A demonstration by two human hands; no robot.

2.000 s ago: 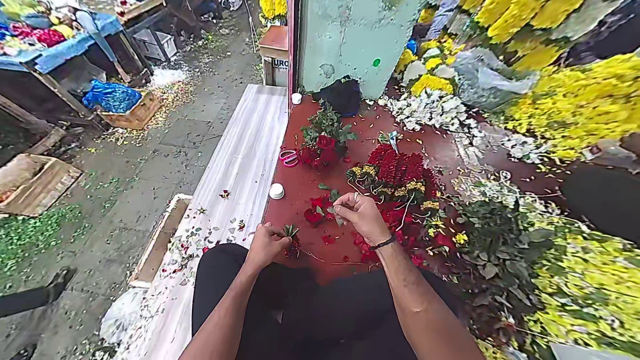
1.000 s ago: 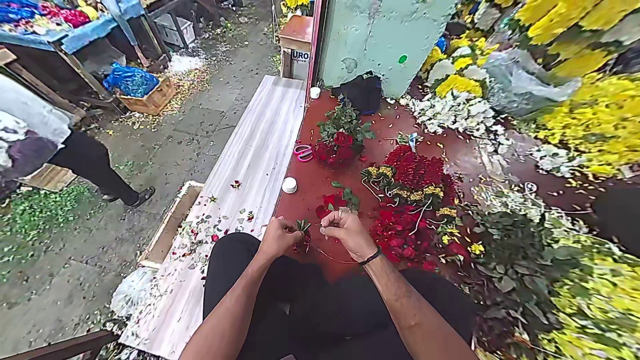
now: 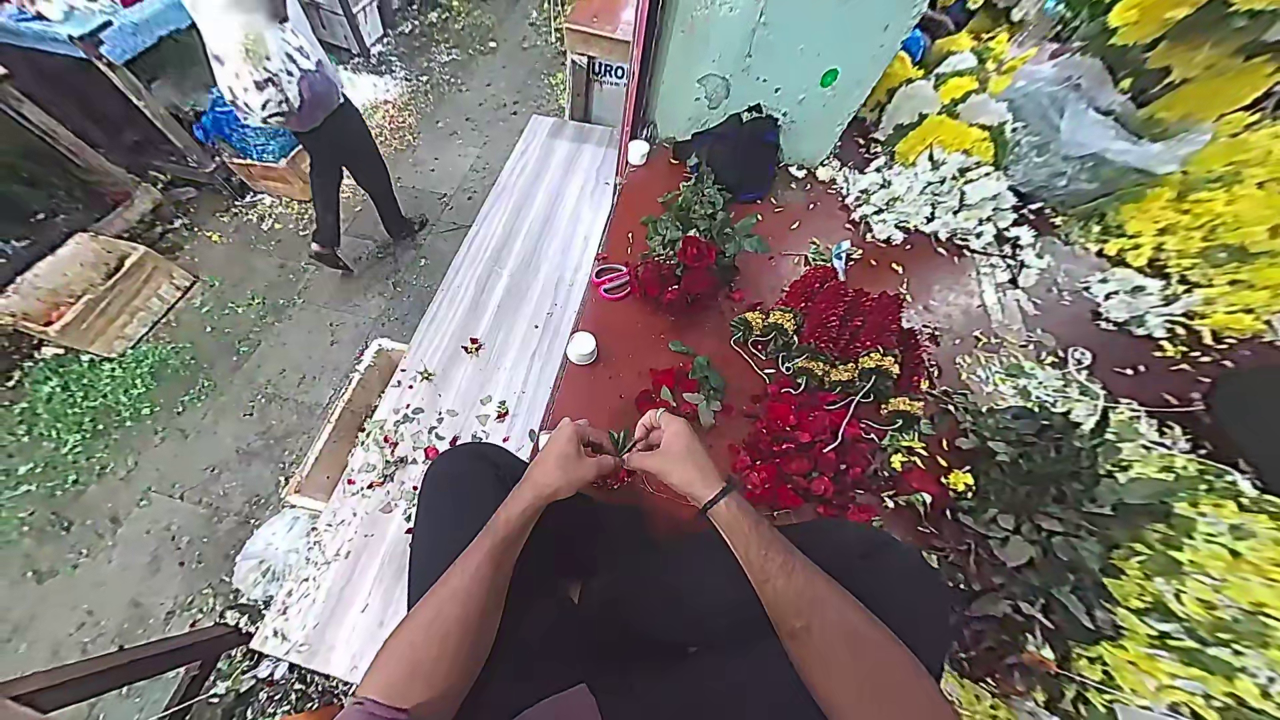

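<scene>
My left hand [image 3: 572,462] grips a small bunch of red roses [image 3: 612,478] by its green stems, the blooms hanging low between my hands. Against those stems, my right hand [image 3: 676,452] pinches with thumb and forefinger; a thin thread runs below it. Just beyond my right hand lie red roses with green leaves [image 3: 672,388]. To the right is a heap of red roses [image 3: 800,455], and behind it red flower garlands [image 3: 850,318] with yellow bands and white strings. Pink-handled scissors [image 3: 611,281] rest beside a leafy rose bunch [image 3: 692,262].
A white spool or lid [image 3: 581,348] sits near the edge of the red surface. A pale wooden board [image 3: 500,290] runs along the left, strewn with petals. White flowers [image 3: 940,195] and yellow flowers [image 3: 1190,230] fill the right. A person [image 3: 335,130] walks in the aisle.
My right hand has come in from the right to meet my left at the stems. The passing person, at the far left edge one second ago, is now farther up the aisle.
</scene>
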